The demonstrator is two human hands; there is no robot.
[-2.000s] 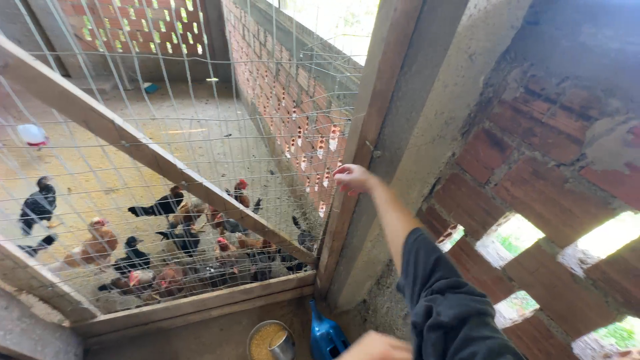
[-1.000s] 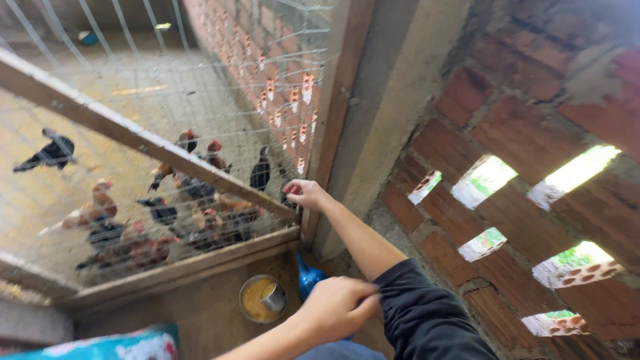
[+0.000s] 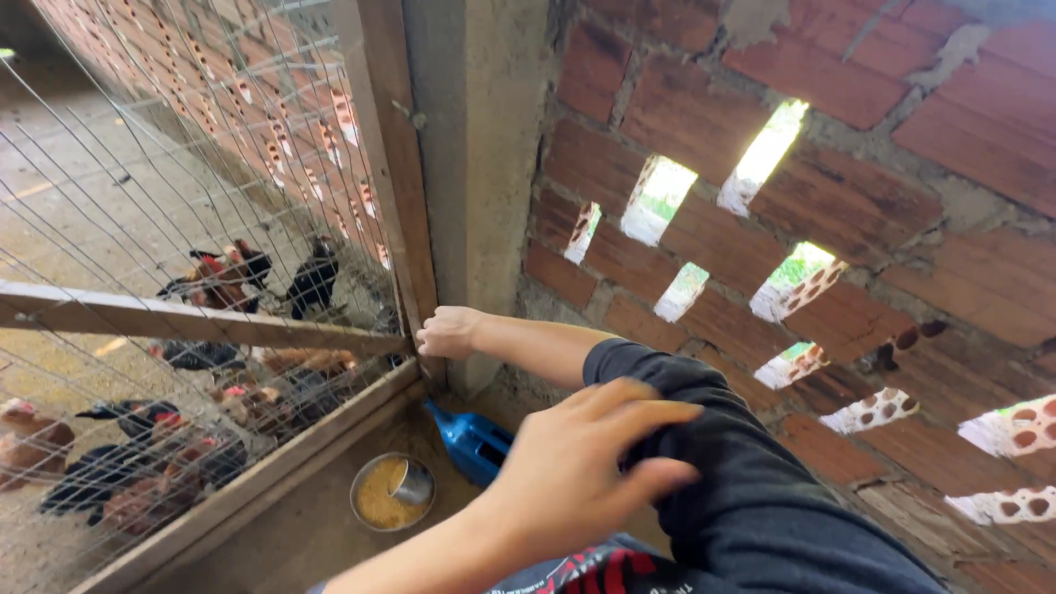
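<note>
My right hand [image 3: 448, 332], reaching in from the right in a dark sleeve, is curled against the lower part of the wooden gate frame [image 3: 394, 165]. Its fingertips are partly hidden, so whether it grips anything does not show. My left hand [image 3: 577, 462] is blurred, held in front of my right sleeve with its fingers apart and nothing in it. Below the hands, a round metal bowl [image 3: 355, 495] of yellow feed stands on the floor with a metal cup [image 3: 412, 483] in it. A blue plastic container [image 3: 466, 441] lies beside the bowl, partly behind my left hand.
Behind the wire mesh [image 3: 206, 148], several chickens [image 3: 313, 276] crowd near the gate's lower board [image 3: 247, 478]. A diagonal wooden brace [image 3: 190, 322] crosses the mesh. A concrete pillar [image 3: 503, 181] adjoins a brick wall [image 3: 701, 115] with openings on the right.
The view has shifted right. My right hand is lower on the gate frame than two seconds ago. My left hand has come up from the bottom edge and its fingers have spread.
</note>
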